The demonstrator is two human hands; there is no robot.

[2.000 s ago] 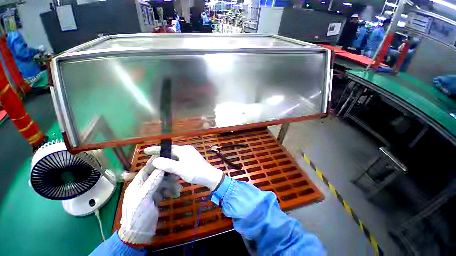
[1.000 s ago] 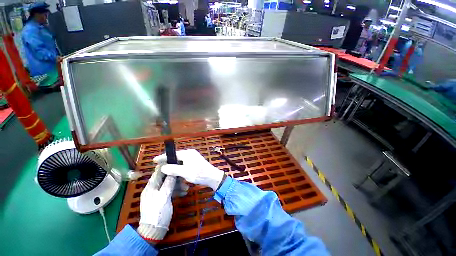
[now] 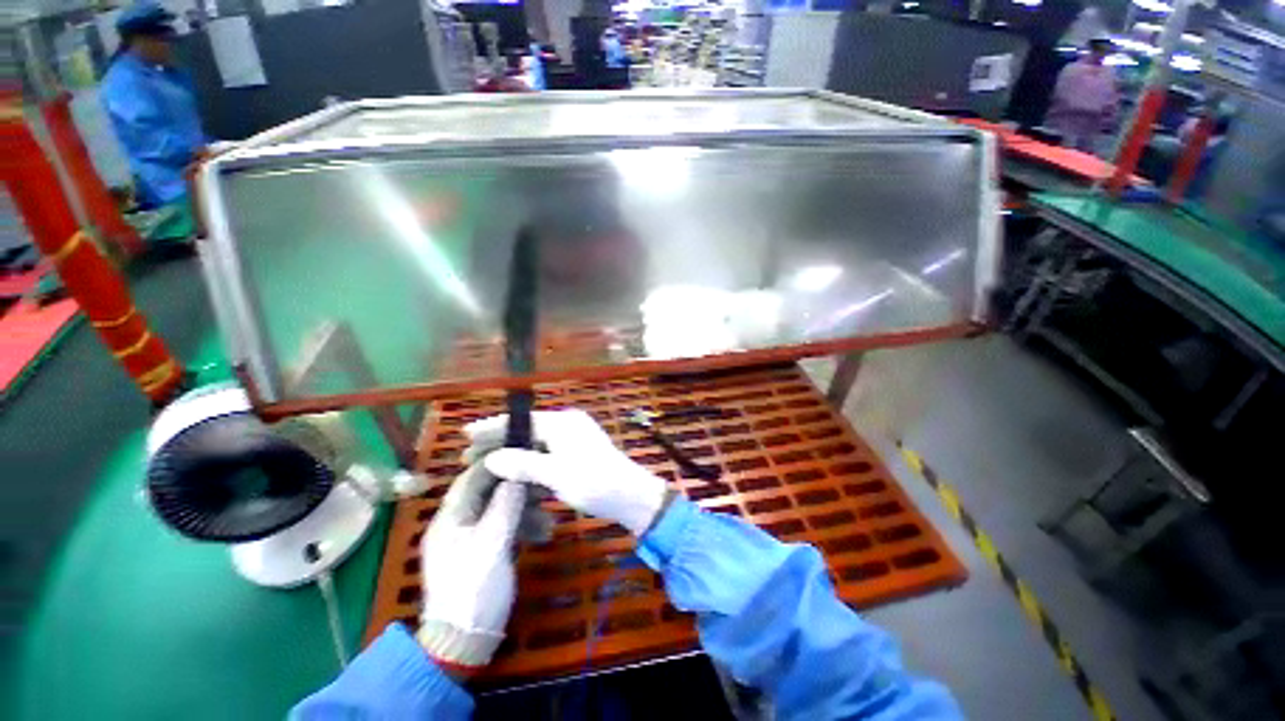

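Observation:
Both my hands wear white gloves and hold one long slim black bar, likely a brush (image 3: 522,317), upright over the slotted grate (image 3: 832,493). My left hand (image 3: 472,549) is closed around its lower end, with a grey part showing between the hands. My right hand (image 3: 585,465) grips the bar just above, fingers wrapped across it. The bar's upper part stands in front of or behind the transparent shield; I cannot tell which. Black-handled cutters (image 3: 679,448) lie spread in a V on the grate, right of my hands, touching neither.
The transparent shield (image 3: 465,268) spans the far side of the grate. A white fan (image 3: 247,486) stands on the green mat (image 3: 113,606) at left. A thin blue cord (image 3: 603,620) hangs near the front edge. A person in blue (image 3: 148,106) is at far left.
The view has shifted, so the grate, fan and shield sit further right in the picture. Both hands keep hold of the bar. The cutters stay in place on the grate.

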